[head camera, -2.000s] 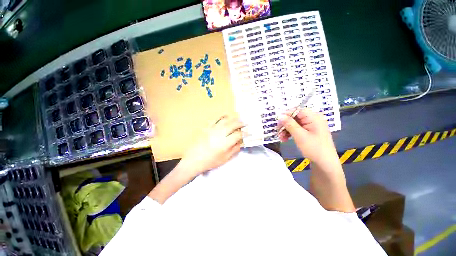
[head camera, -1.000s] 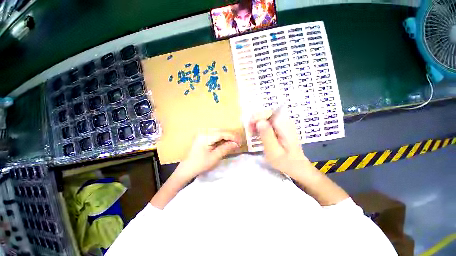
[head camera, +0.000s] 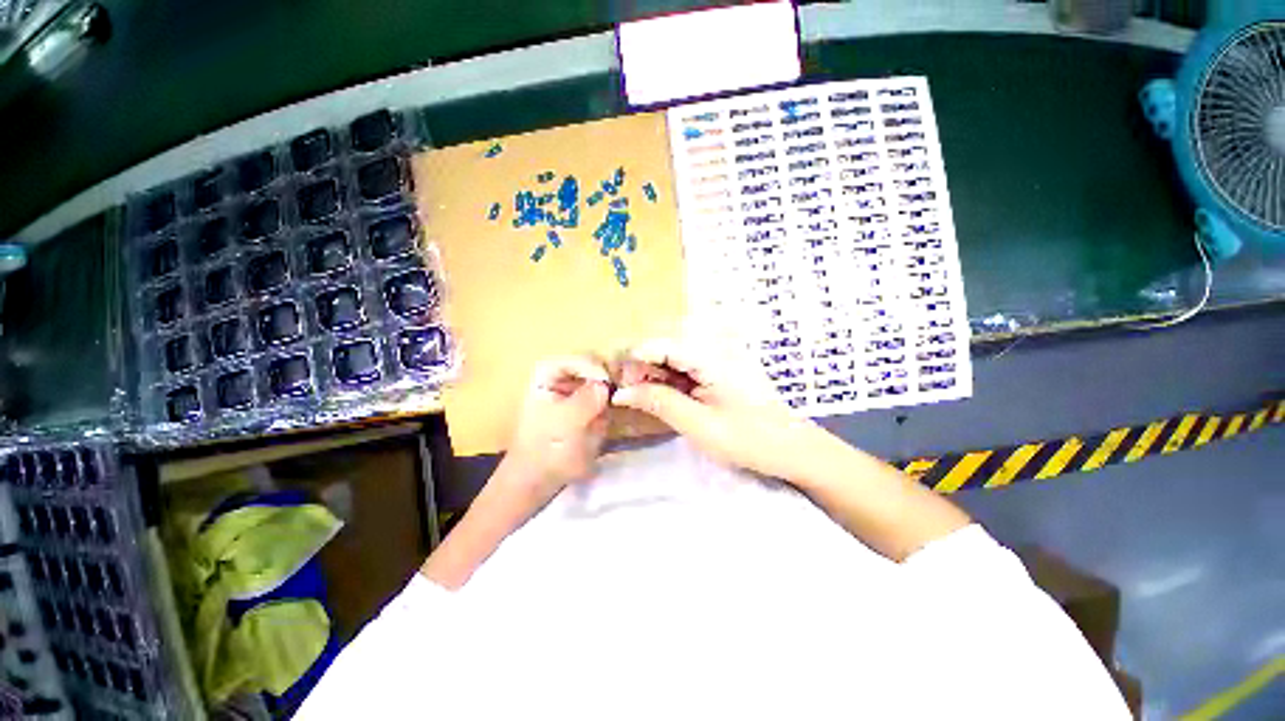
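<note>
My left hand (head camera: 560, 416) and my right hand (head camera: 700, 409) meet fingertip to fingertip over the lower part of the tan board (head camera: 493, 317). My left fingers pinch a small dark part (head camera: 613, 385), mostly hidden and too small to name. My right fingertips are at the same part; whether they hold it or a tool is hidden. Small blue pieces (head camera: 615, 228) lie in a loose pile on the upper board. The white sheet (head camera: 726, 303) on the right bears columns of small dark components (head camera: 843, 204), with tan slots at its upper left.
A clear blister tray (head camera: 303, 261) with black frames is left of the board; another tray (head camera: 85, 563) is lower left. A box holds yellow-green and blue cloth (head camera: 268, 641). A phone (head camera: 709, 54) with a white screen stands behind the sheet. A turquoise fan (head camera: 1247, 127) is at upper right.
My right hand has moved left from the white sheet to my left hand, and their fingertips now meet. Tweezers seen earlier in my right hand cannot be made out. The phone screen has turned white.
</note>
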